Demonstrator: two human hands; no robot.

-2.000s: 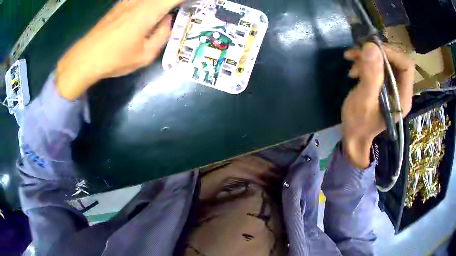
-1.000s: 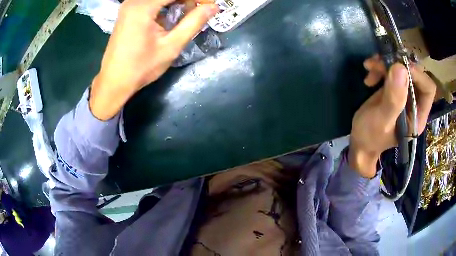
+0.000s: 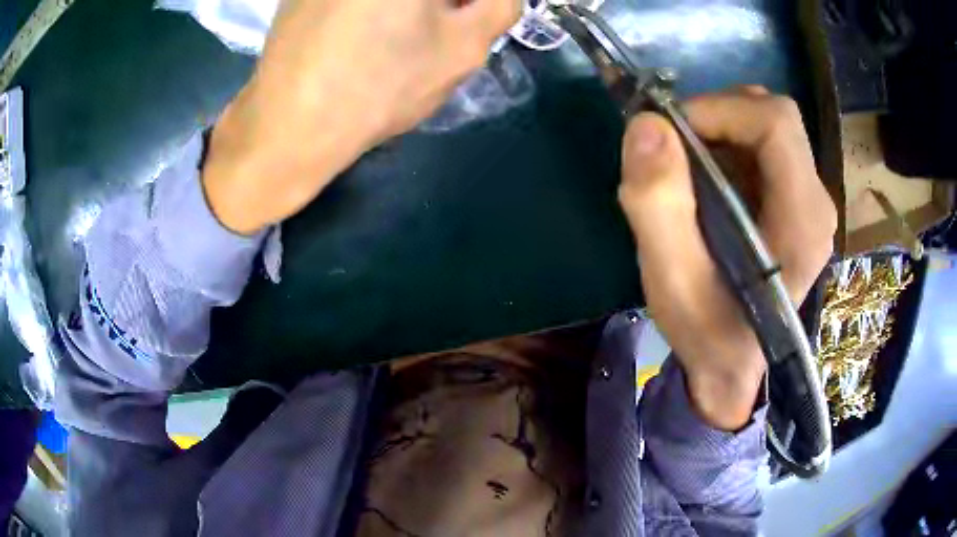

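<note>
My right hand [image 3: 724, 220] is closed around the black handle of the soldering iron [image 3: 724, 205]. A thin pale tube runs along the iron, which points up and left to the white housing [image 3: 540, 28] at the top edge. Only a small part of the housing shows; the rest is cut off or behind my left hand. My left hand [image 3: 362, 89] is at the housing's left side with its fingers partly cut off by the top edge; its grip cannot be made out. A clear plastic bag [image 3: 485, 92] lies under the left fingers.
A black bin [image 3: 892, 367] with gold and white wired strips [image 3: 855, 325] stands at lower right. A cardboard tray [image 3: 876, 178] is above it. More clear plastic [image 3: 226, 21] lies at top left. A white housing [image 3: 12, 142] with a plastic bundle is at the far left edge.
My right hand has brought the soldering iron left from the bench's right side to the housing. My left hand has moved from the housing's upper left to beside it near the top edge, with the bag below.
</note>
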